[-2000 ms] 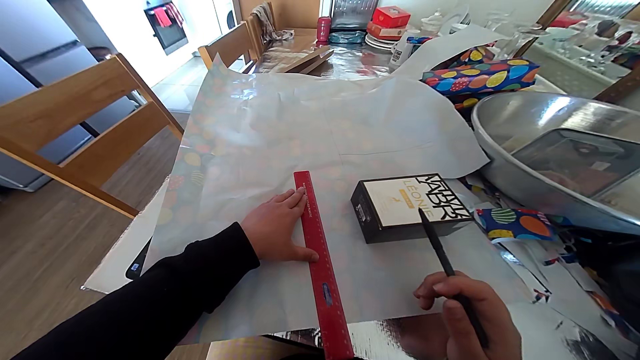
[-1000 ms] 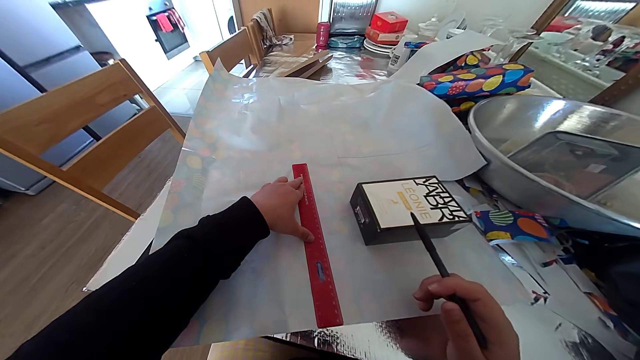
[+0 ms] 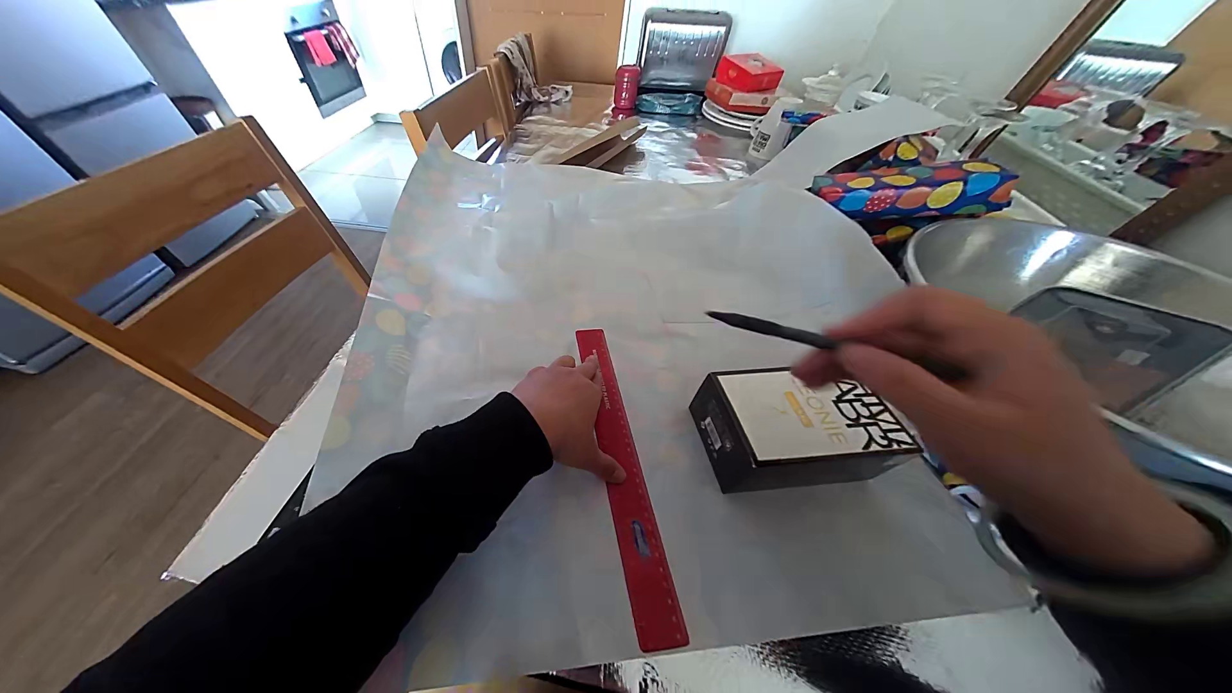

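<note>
A red plastic ruler (image 3: 635, 520) lies lengthwise on a large sheet of wrapping paper (image 3: 539, 260), pale side up, with a printed pattern showing faintly through. My left hand (image 3: 570, 414) presses on the ruler's upper half, thumb and fingertips on its edge. Above the right part of a black and cream box (image 3: 789, 419), my right hand (image 3: 972, 404) holds a dark pencil or pen (image 3: 770, 327), its tip pointing left over the paper beyond the box. A thin line shows on the paper near that tip.
At the right sits a large metal basin (image 3: 1049, 241) with a plastic container (image 3: 1126, 337) in it. Behind it lies a parcel in colourful balloon-patterned wrap (image 3: 924, 190). Wooden chairs (image 3: 183, 212) stand to the left. Plates, red boxes (image 3: 749, 73) and a bottle (image 3: 773, 130) are at the back.
My right hand with the pencil or pen has risen from the near edge to above the box. The ruler has slid a little away from me since the oldest frame.
</note>
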